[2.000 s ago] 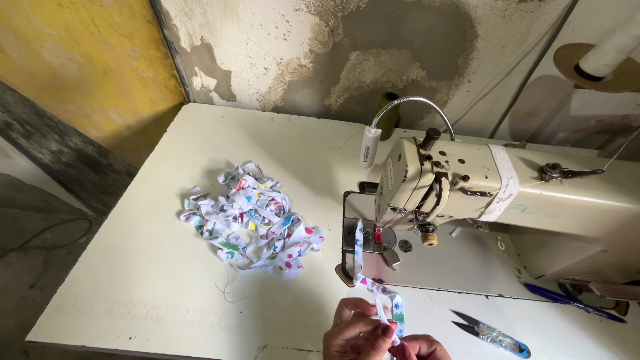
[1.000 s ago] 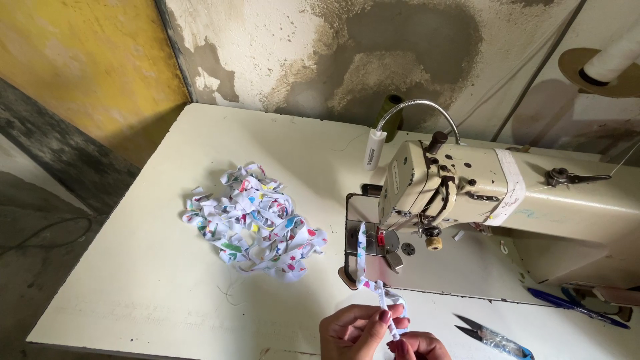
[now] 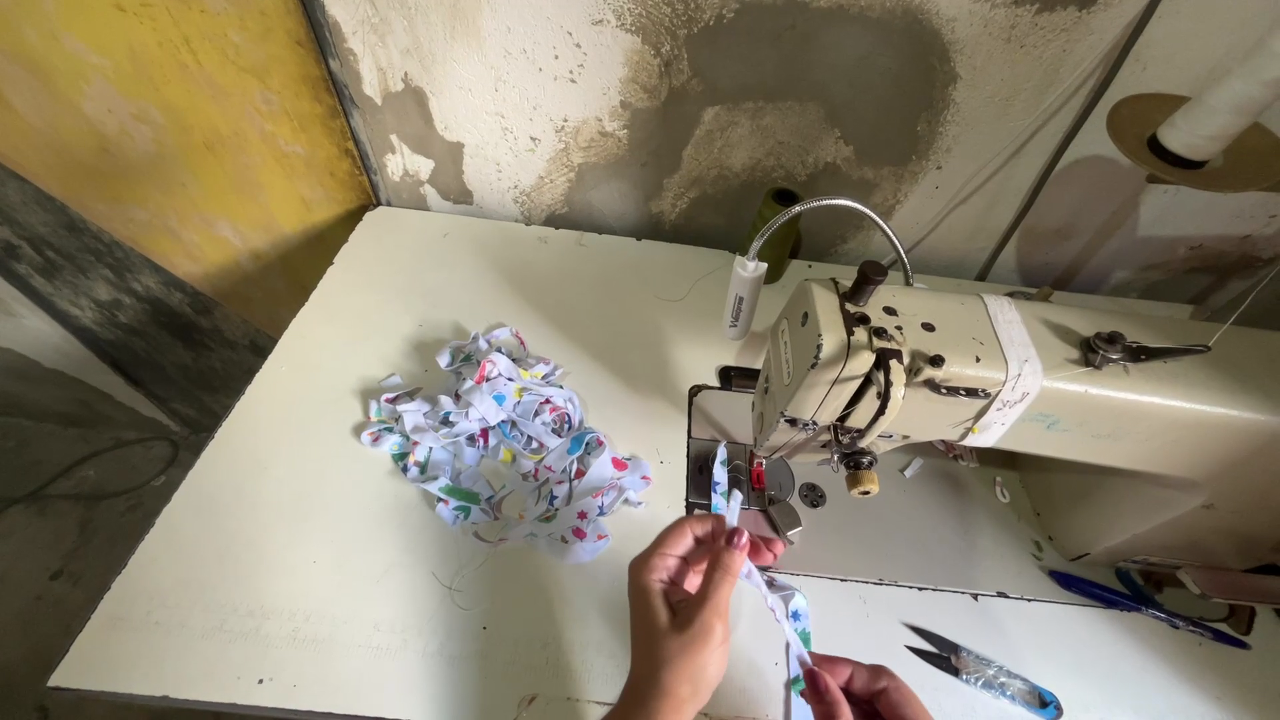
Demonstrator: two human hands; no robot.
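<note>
My left hand [image 3: 690,600] pinches the upper end of a narrow white fabric strip [image 3: 770,600] with a coloured print, just in front of the sewing machine's needle plate. Lower down, at the bottom edge of the view, my right hand [image 3: 850,690] grips the same strip between thumb and fingers. Part of the strip stands beside the red presser foot [image 3: 758,474] of the sewing machine [image 3: 900,370]. A loose pile of similar printed strips [image 3: 520,440] lies on the white table to the left of the machine.
Thread snips [image 3: 985,670] lie on the table right of my right hand, and a blue pen [image 3: 1145,605] lies farther right. A gooseneck lamp [image 3: 742,297] arches beside the machine head. Behind it stands a dark green thread cone [image 3: 778,232] near the stained wall.
My left hand has moved up toward the needle plate with the strip. My right hand is now lower and farther from it, and a length of strip shows between them.
</note>
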